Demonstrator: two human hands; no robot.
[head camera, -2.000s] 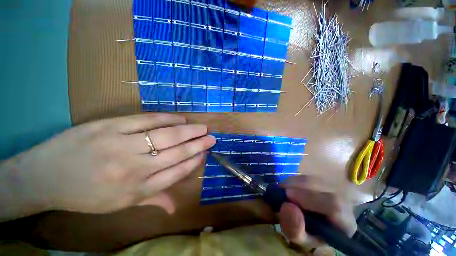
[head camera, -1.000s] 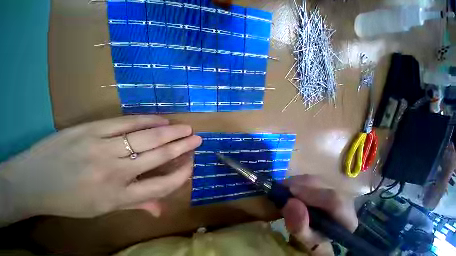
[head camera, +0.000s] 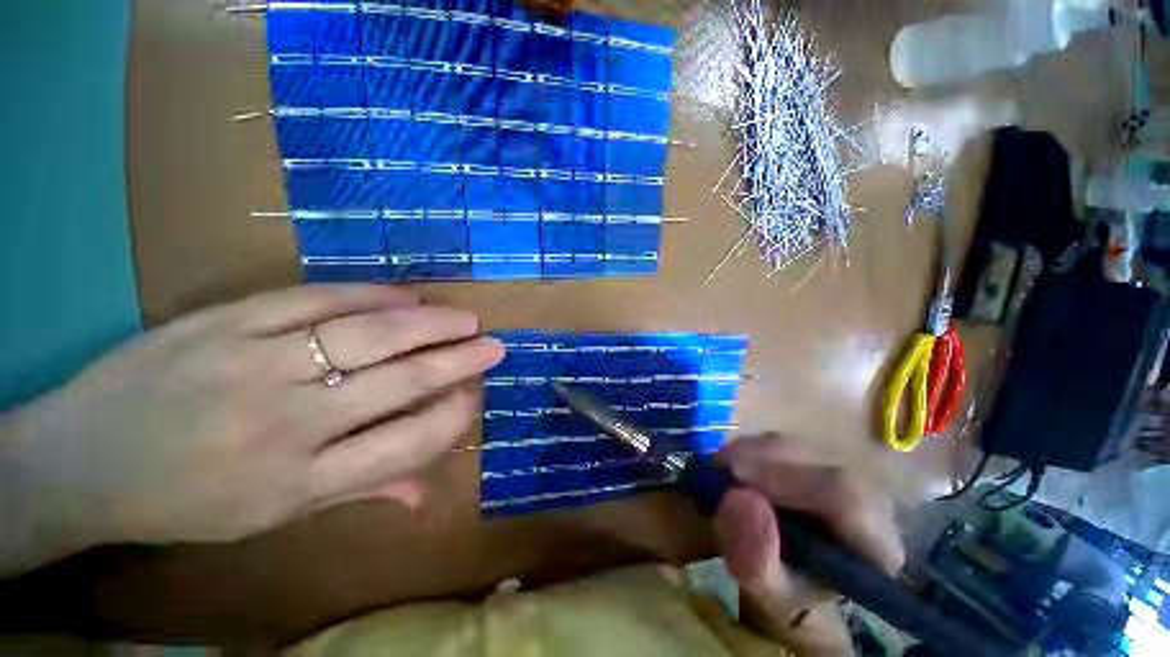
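Observation:
A smaller joined cell sheet (head camera: 603, 417), blue with pale silver lines, lies on the brown tabletop in front of me. My right hand (head camera: 808, 533) holds the black soldering iron (head camera: 840, 565), its thin tip over the second line from the top, left of the sheet's middle. Whether the tip touches cannot be told. My left hand (head camera: 276, 411) lies flat, bare with a ring, fingertips at the sheet's upper left edge; nothing is seen gripped in it. A larger cell sheet (head camera: 475, 161) lies beyond, wire ends sticking out at both sides.
Loose tabbing ribbon (head camera: 789, 154) lies in a pile at upper right. Beyond are a translucent bottle (head camera: 969, 49), small silver scraps (head camera: 926, 193), scissors (head camera: 926, 385), a black holder (head camera: 1026, 212) and a black box (head camera: 1071, 366) with a cord. A pale green-blue sheet (head camera: 58, 167) is at left.
The whole view has shifted, so things stand further left. The iron tip has moved from beside my left fingertips to further right on the smaller sheet. Both hands keep much the same pose.

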